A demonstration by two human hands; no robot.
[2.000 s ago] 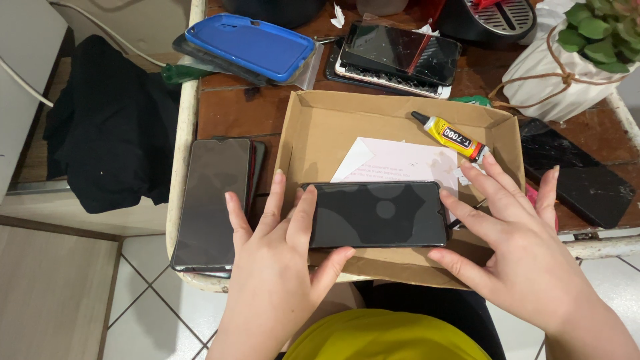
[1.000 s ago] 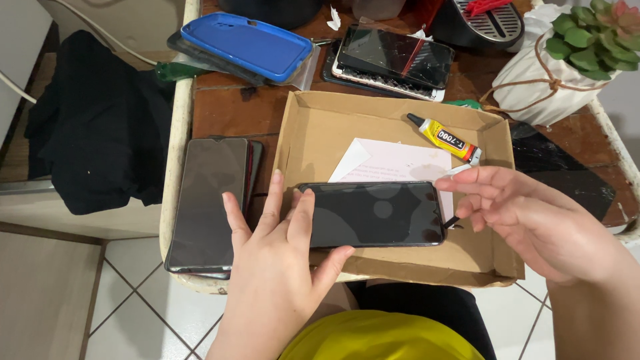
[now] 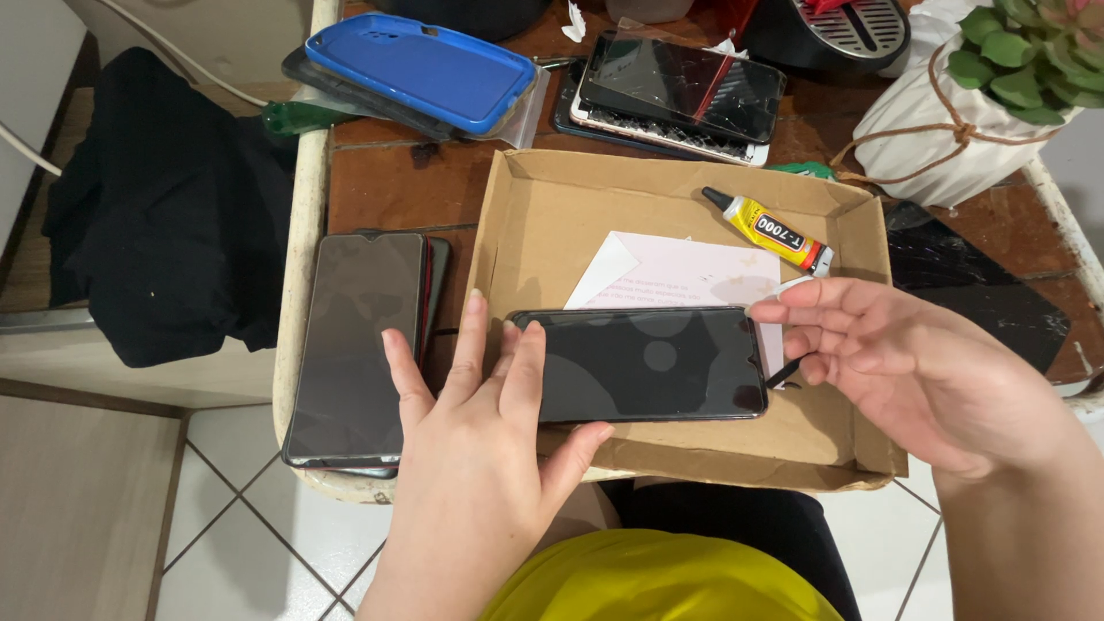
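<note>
A dark smartphone [image 3: 651, 366] lies screen up and sideways over a shallow cardboard box lid [image 3: 690, 453]. My left hand [image 3: 487, 423] rests on the phone's left end, fingertips on the screen and thumb at the lower edge. At the phone's right end is my right hand [image 3: 906, 366], fingers curled, one fingertip at the top right corner. A thin black strip or tool [image 3: 783, 373] runs from the phone's edge to these fingers; whether they grip it cannot be told. Behind the phone lie a printed pink paper [image 3: 690, 267] and a yellow T-7000 glue tube [image 3: 772, 231].
Another smartphone [image 3: 354, 345] lies on a stack at the left. Beyond the box are a blue phone case [image 3: 423, 69] and stacked cracked phones [image 3: 681, 90]. A potted plant [image 3: 957, 129] and a dark cracked panel [image 3: 970, 285] are at the right. Black cloth [image 3: 164, 207] hangs at the left.
Two seconds ago my right hand lay spread over the phone's right end, thumb at its lower corner; it has since turned and its fingers have curled. My left hand has stayed on the phone.
</note>
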